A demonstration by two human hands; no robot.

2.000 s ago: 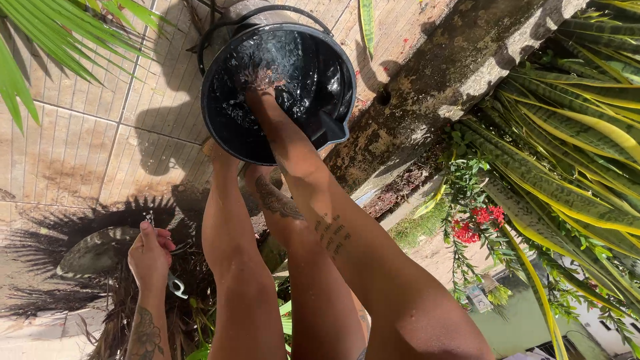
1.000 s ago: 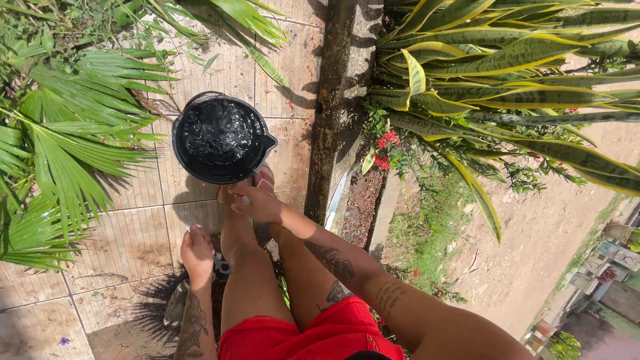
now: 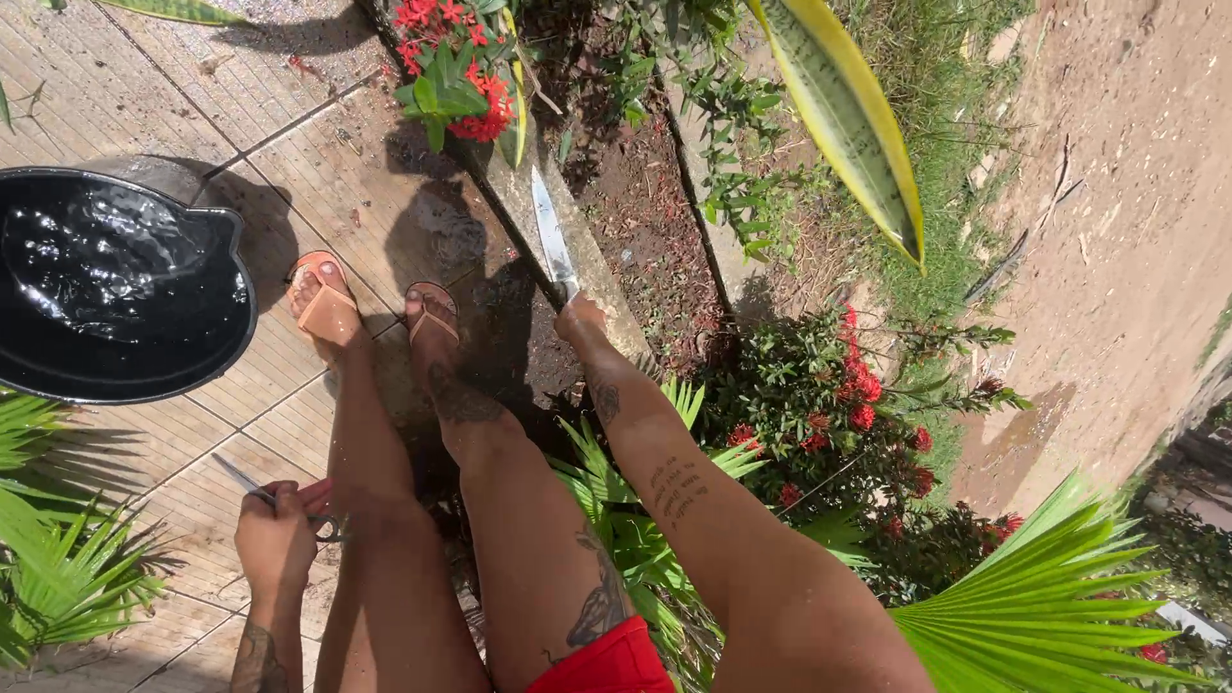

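At the lower left, my left hand (image 3: 277, 539) is closed on metal scissors (image 3: 238, 475); a blade points up and left, and a finger loop shows beside my knee. My right hand (image 3: 582, 322) is at the handle end of a kitchen knife (image 3: 551, 229) with a broad metal blade, over the concrete curb. The fingers wrap the handle, which they mostly hide. Left of my feet is a black plastic bucket (image 3: 245, 289) with a pouring lip, holding rippling water (image 3: 106, 255). Neither hand touches the bucket.
Grooved floor tiles (image 3: 298, 164) lie under my sandalled feet. The concrete curb (image 3: 616, 332) borders a soil bed (image 3: 645, 226). Red-flowered shrubs (image 3: 857, 385), palm fronds (image 3: 1039, 587) and a yellow-edged snake plant leaf (image 3: 847, 125) stand around. A dirt path (image 3: 1107, 241) runs beyond.
My right hand has left the bucket's rim and now holds the knife at the curb. Earlier it was in the bucket's water. The view has swung and come closer.
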